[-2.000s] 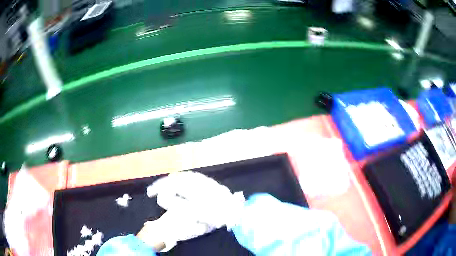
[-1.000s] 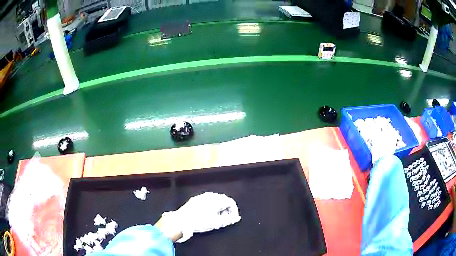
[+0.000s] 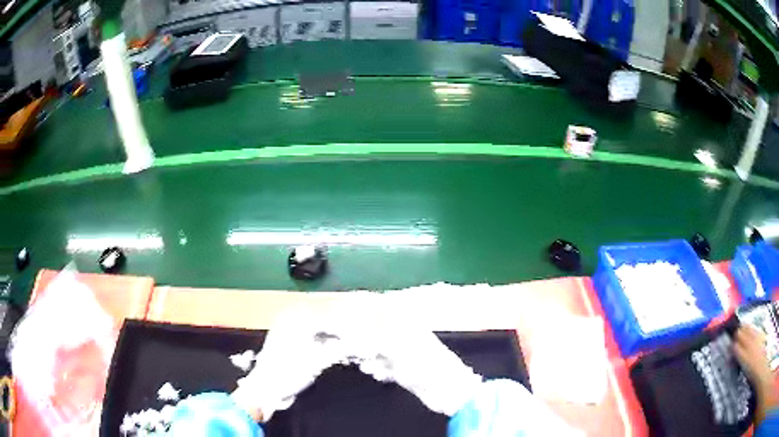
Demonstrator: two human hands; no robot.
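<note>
My left hand [image 3: 295, 354] and my right hand [image 3: 414, 354], both in white gloves with light blue sleeves, meet above the middle of the black tray [image 3: 478, 343]. Their fingertips are close together near the tray's far edge. The gloves are overexposed and merge with the white sheet behind, so whether a small part is between the fingers cannot be told. A white plastic part [image 3: 243, 359] lies alone in the tray, left of my left hand. A cluster of white parts [image 3: 147, 420] lies at the tray's near left, partly hidden by my left sleeve.
Round black carriers [image 3: 307, 263] stand on the green belt [image 3: 487, 205]. A blue bin [image 3: 628, 329] of white parts is at the right, beside a second black tray [image 3: 670, 384] with rows of parts. Another person's hand [image 3: 753, 354] is over that tray. A clear plastic bag [image 3: 64, 341] lies left.
My right hand has moved from the blue bin back to the tray, beside my left hand. My left hand has moved slightly up. Another person's hand has appeared at the right. The view has tilted up.
</note>
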